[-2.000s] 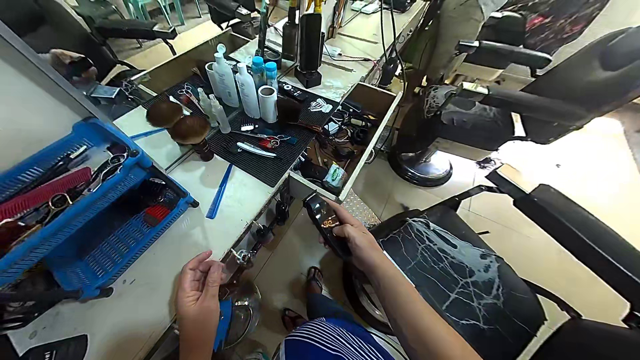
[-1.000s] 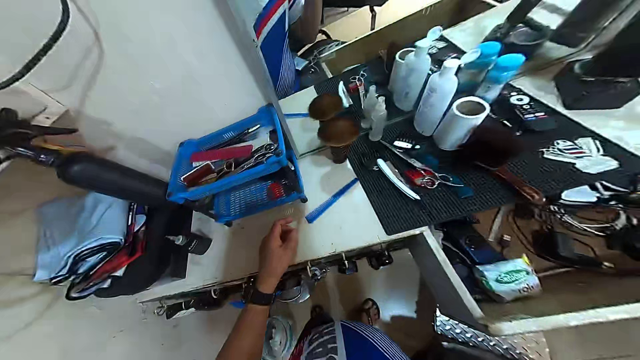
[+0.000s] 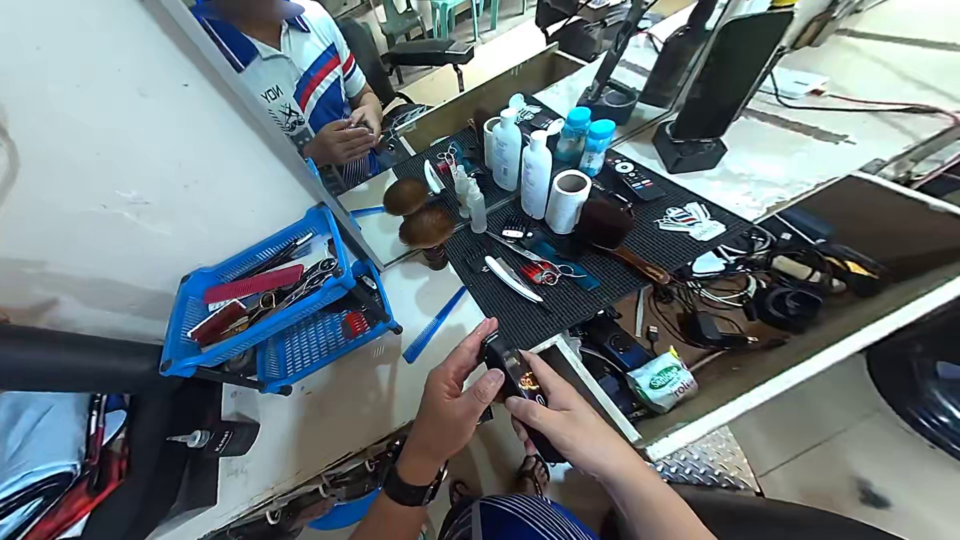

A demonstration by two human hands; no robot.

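Note:
A black hair clipper (image 3: 521, 390) with a lit display lies in my right hand (image 3: 574, 420), its head pointing up and left. My left hand (image 3: 457, 390) is at the clipper's head end, thumb and fingers around it; whether it grips the clipper or a small part there is unclear. A blue comb (image 3: 435, 325) lies on the white counter just beyond my left hand. On the black ribbed mat (image 3: 525, 319) are a white-handled razor (image 3: 513, 279), scissors with red on them (image 3: 551, 274) and a wooden-handled brush (image 3: 611, 234).
A two-tier blue plastic basket (image 3: 270, 337) of combs and scissors stands left, against a mirror (image 3: 330, 180). White bottles (image 3: 535, 176) and a paper roll (image 3: 568, 202) stand on the mat. At right, an open drawer (image 3: 795, 375) holds cables and a packet (image 3: 664, 381).
The clipper was in my right hand two seconds ago; my left hand, apart from it then, is now at its head end. My right hand has come back into view. The view has shifted.

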